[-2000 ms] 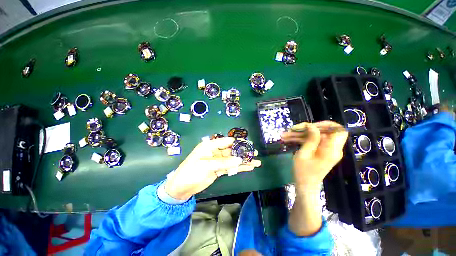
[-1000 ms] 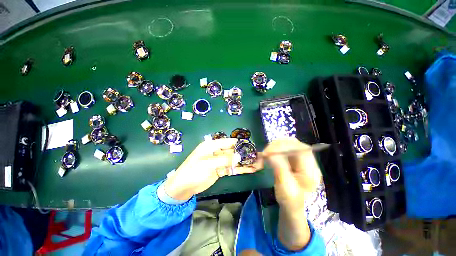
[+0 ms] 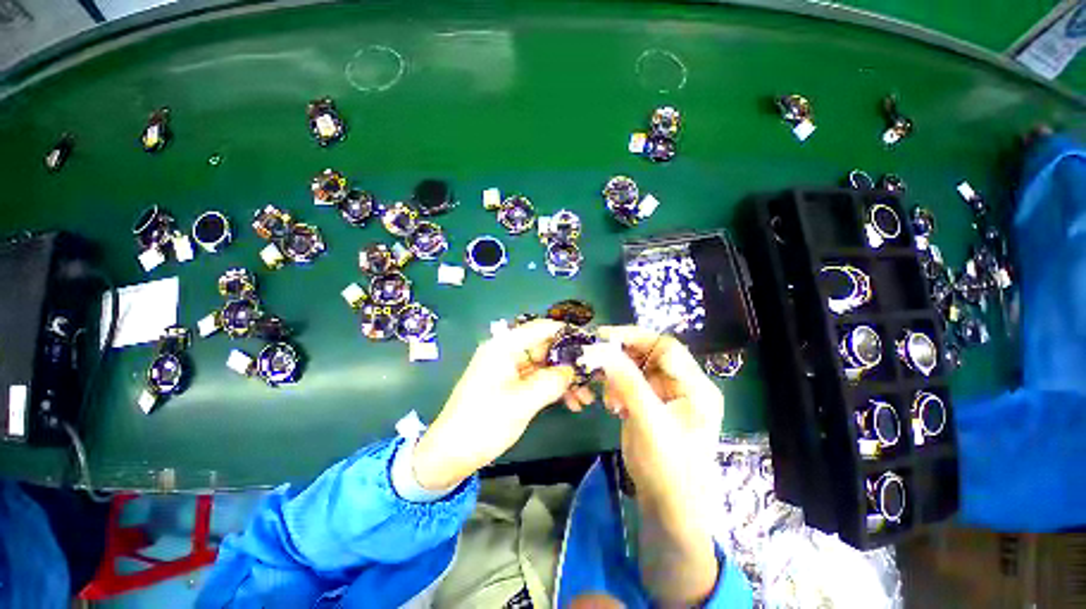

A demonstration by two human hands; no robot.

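Note:
My left hand (image 3: 494,393) holds a small round watch housing (image 3: 573,347) over the near edge of the green surface (image 3: 500,107). A dark brown-gold disc (image 3: 569,312) shows just above the housing. My right hand (image 3: 661,399) is against the housing's right side, its fingertips meeting it. A thin stick-like tool (image 3: 654,345), likely tweezers, shows faintly at the right fingers; its tip is hidden. A small white piece is at the right fingertips. The black parts box (image 3: 732,292) with white bits (image 3: 665,293) lies beyond my right hand.
A tall black compartment tray (image 3: 834,321) with ringed cases stands right. Many open units (image 3: 389,288) lie left and centre. A black equipment box (image 3: 36,345) and white paper slip (image 3: 145,313) are left. Plastic bags (image 3: 810,547) lie near my lap. Another person's blue sleeve (image 3: 1054,274) is right.
My right hand has moved from the parts box leftward to the held housing, and the tool has swung from crosswise to mostly hidden. My left hand still holds the housing, its fingers more curled.

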